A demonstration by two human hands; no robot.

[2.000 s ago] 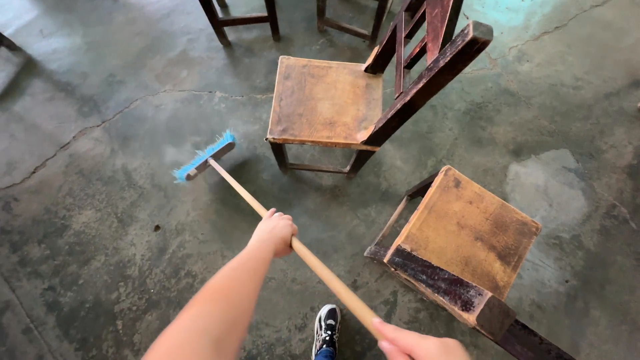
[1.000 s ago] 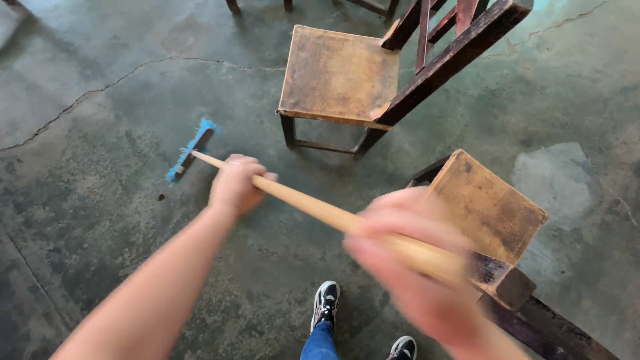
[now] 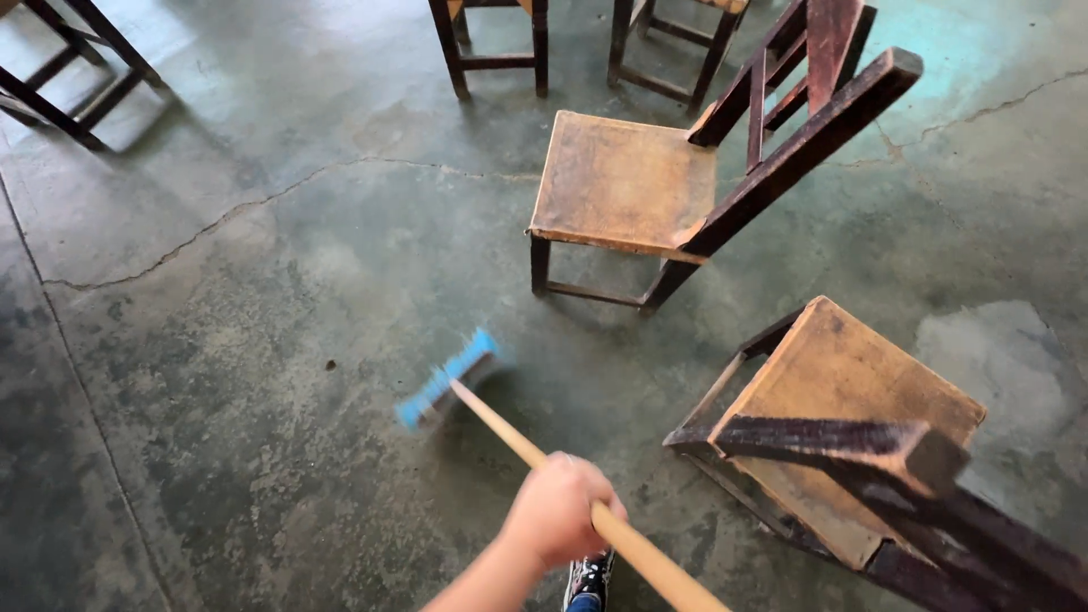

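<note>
My left hand (image 3: 563, 510) is closed around the wooden handle of a push broom (image 3: 650, 557), partway along the pole. The broom's head (image 3: 450, 378), with bright blue bristles, lies ahead and to the left of that hand, at the concrete floor, slightly blurred. The handle runs from it down to the bottom edge of the view. My right hand is out of view, and so is the upper end of the handle.
A wooden chair (image 3: 629, 183) stands beyond the broom, and another (image 3: 841, 365) is close on the right. More chair legs (image 3: 501, 62) show at the top, others (image 3: 72, 72) at the upper left. A small dark speck (image 3: 331, 365) lies on the cracked floor. My shoe (image 3: 590, 574) is below my left hand.
The broom head has moved closer to my feet and, since a second ago, to the right of the dark speck. My right hand, on the handle in both earlier frames, has left the view.
</note>
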